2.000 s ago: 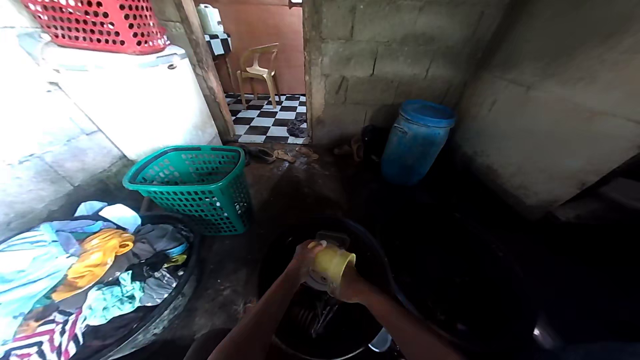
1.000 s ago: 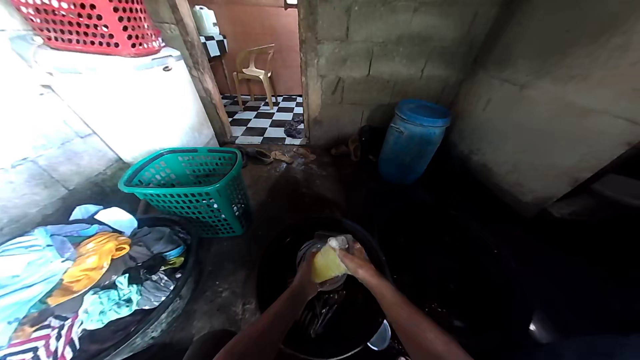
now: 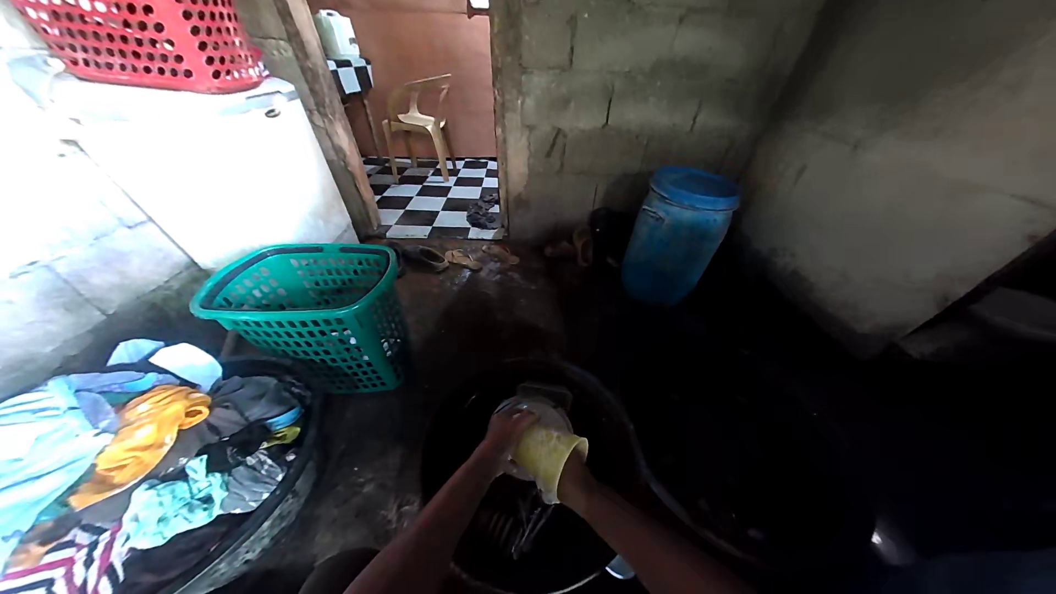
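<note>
Above a dark round basin [image 3: 602, 396], my left hand [image 3: 505, 433] grips a yellow plastic cup [image 3: 544, 458] from its left side. The cup lies tilted, its open rim toward the right. My right hand [image 3: 580, 487] is at that rim, and its fingers are hidden, seemingly inside the cup. A pale, round dish-like thing shows behind the cup. Below, in the basin, are several shiny utensils [image 3: 524, 524], too dark to tell exactly.
At left, a large tub [image 3: 309, 462] holds heaped clothes [image 3: 157, 429]. Behind it stands a green plastic laundry basket [image 3: 305, 313]. A blue drum [image 3: 681, 239] stands by the block wall. Sandals [image 3: 462, 260] lie near the doorway. A red basket [image 3: 148, 49] sits on a white surface.
The yellow cup has turned in my hands; its rim now faces right, where a second ago its side faced me. My right hand has moved from its top down to the rim.
</note>
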